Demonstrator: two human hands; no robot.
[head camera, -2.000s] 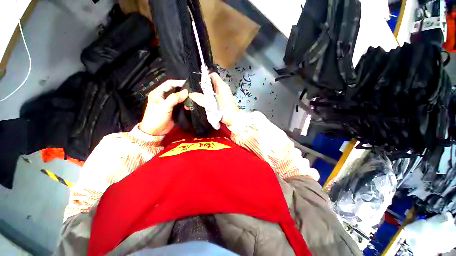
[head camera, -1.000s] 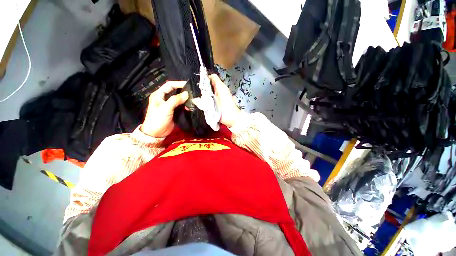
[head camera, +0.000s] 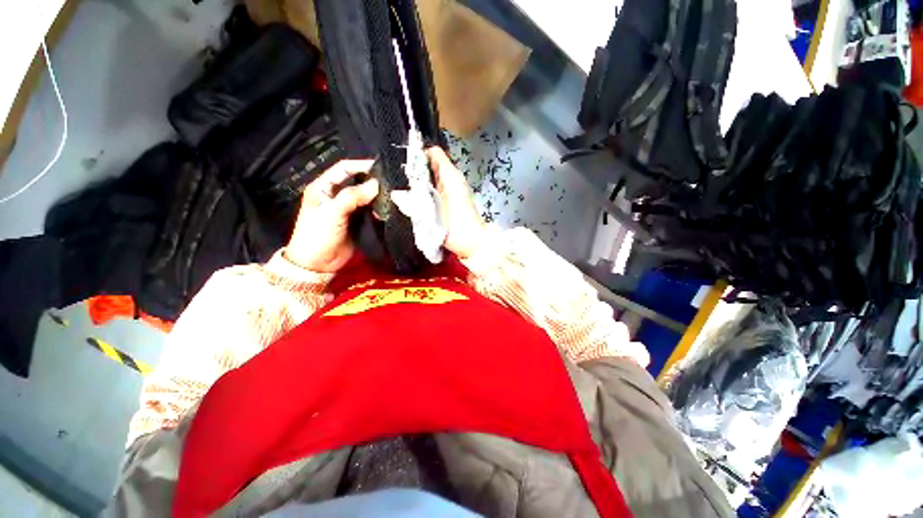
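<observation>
A black backpack (head camera: 354, 86) stands edge-on in front of my red apron, its top cut off by the upper edge. My left hand (head camera: 339, 210) pinches the bag's near left edge between thumb and fingers. My right hand (head camera: 455, 205) is at the bag's right side, around the scissors (head camera: 423, 207), whose handles are wrapped in whitish material. Their thin silver blades point up along the bag. My right fingers are partly hidden behind the wrapping.
A heap of black and camouflage bags (head camera: 202, 202) lies on the floor at left, over orange cloth. Brown cardboard (head camera: 481, 66) and dark scraps (head camera: 511, 187) lie ahead. Stacked backpacks (head camera: 800, 192) and a plastic-wrapped bundle (head camera: 744, 379) are at right.
The bag and scissors have shifted very slightly in the picture, with the blades still pointing up. Both hands keep nearly the same place and hold.
</observation>
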